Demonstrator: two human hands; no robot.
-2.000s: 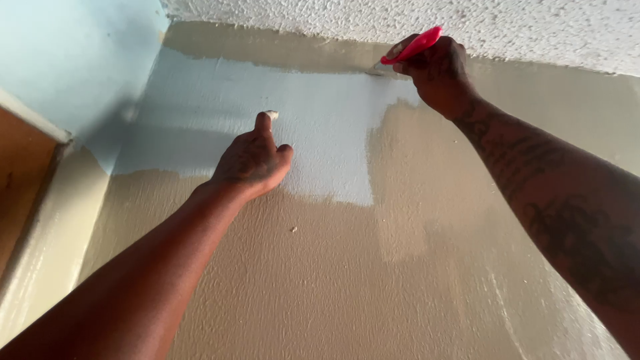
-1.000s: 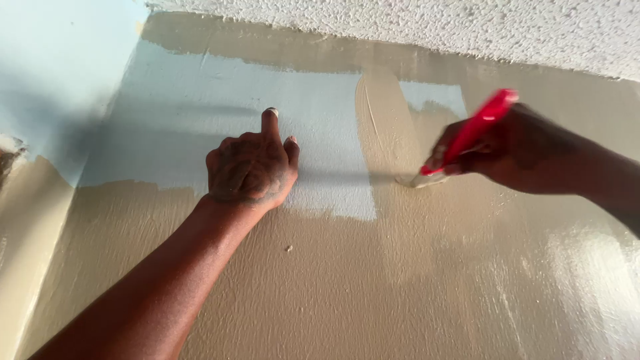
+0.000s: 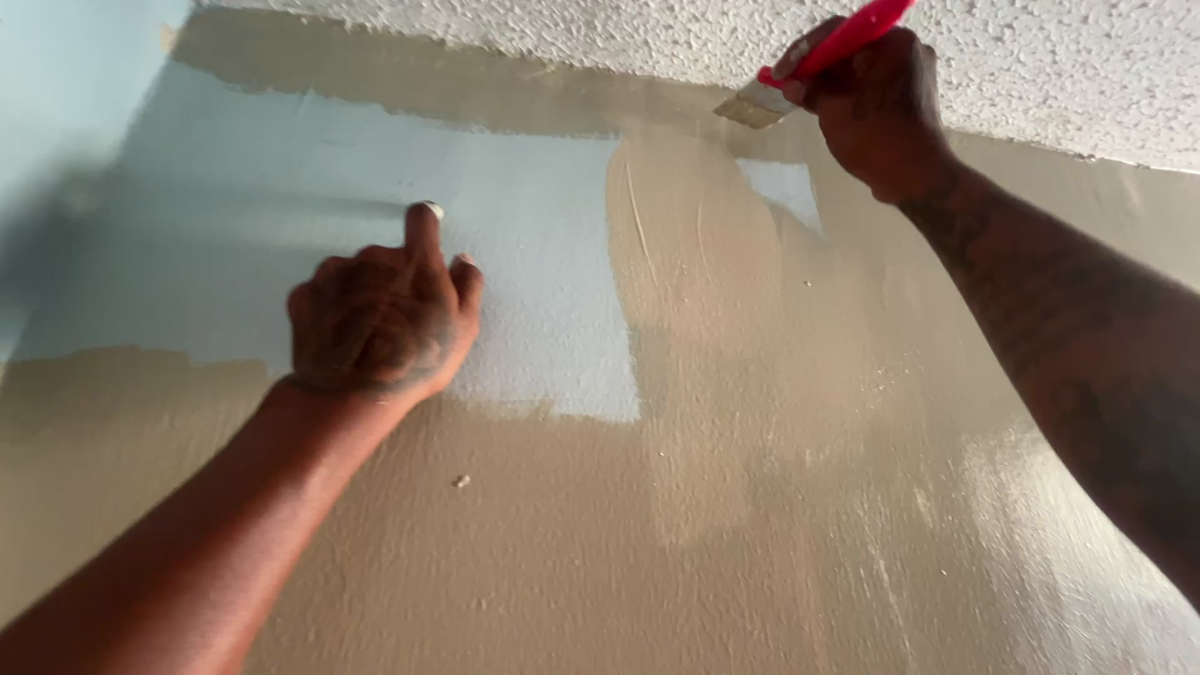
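Observation:
My right hand (image 3: 872, 112) grips a paintbrush (image 3: 839, 42) by its red handle. The brush's bristles (image 3: 750, 108) carry beige paint and lie at the wall's upper part, just below the textured ceiling. My left hand (image 3: 384, 314) is at the light blue area (image 3: 544, 272) of the wall, index finger pointing up and thumb apart, the other fingers curled; it holds nothing that I can see. Beige paint (image 3: 694, 234) borders the blue area on its right, above and below. A small blue patch (image 3: 787, 187) shows below the brush.
A white textured ceiling (image 3: 1050, 75) runs along the top of the wall. At the far left a light blue wall (image 3: 75, 84) meets this one in a corner. A small lump (image 3: 461, 481) sticks to the beige paint below my left hand.
Since one second ago the brush in my right hand has moved up to near the ceiling. Beige now covers part of the blue band that spanned the upper right two seconds ago.

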